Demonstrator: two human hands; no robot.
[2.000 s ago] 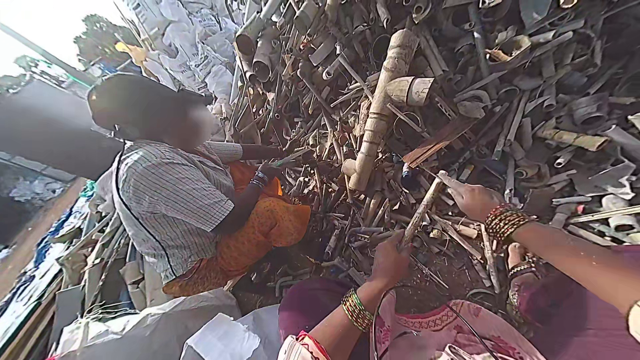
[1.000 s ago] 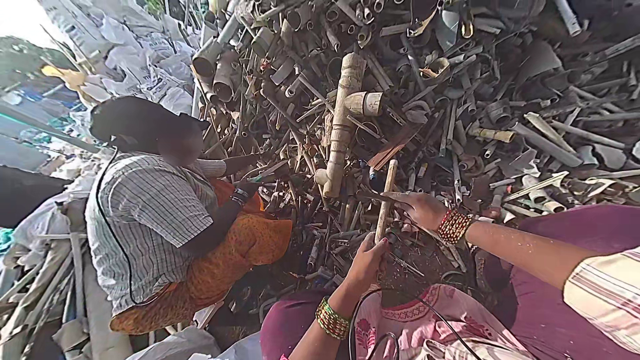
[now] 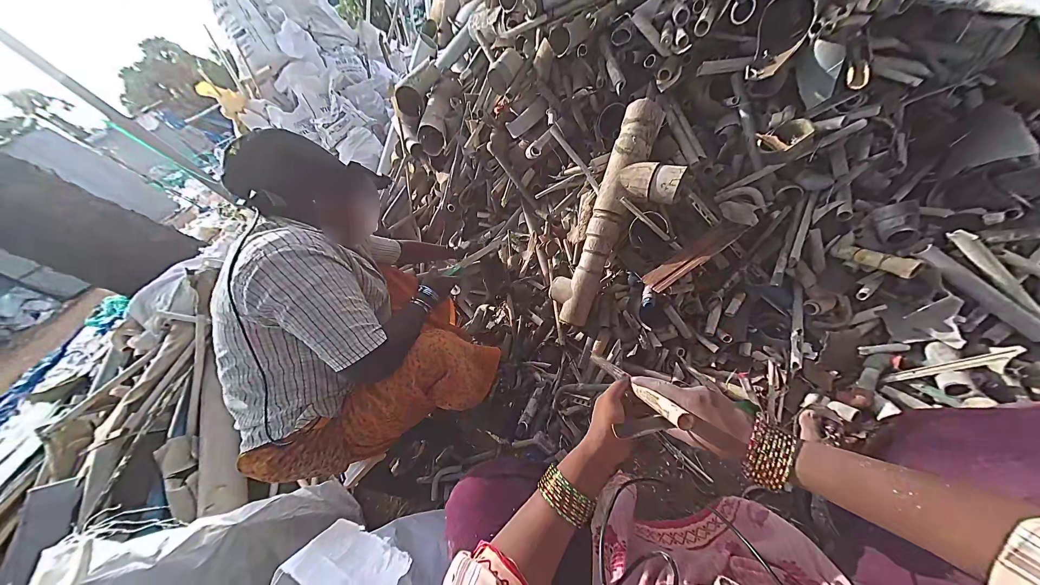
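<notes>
A short, narrow, pale pipe piece lies slanted between my two hands. My left hand has its fingers closed around the pipe's upper part. My right hand lies against the pipe's right side, fingers stretched toward the left hand; a thin dark edge shows below the pipe, and whether this hand grips it is unclear. Beyond them, a long, dirty pipe with a side branch rests on the scrap heap. A split reddish-brown piece lies to its right.
A heap of scrap pipes and fittings spreads ahead and right. Close on the left crouches a co-worker, hands at the heap with a thin greenish piece. White sacks lie at lower left, long strips behind them.
My left hand has moved from the pipe's lower end to its upper part. The pipe, upright between my hands a second ago, now slants down to the right.
</notes>
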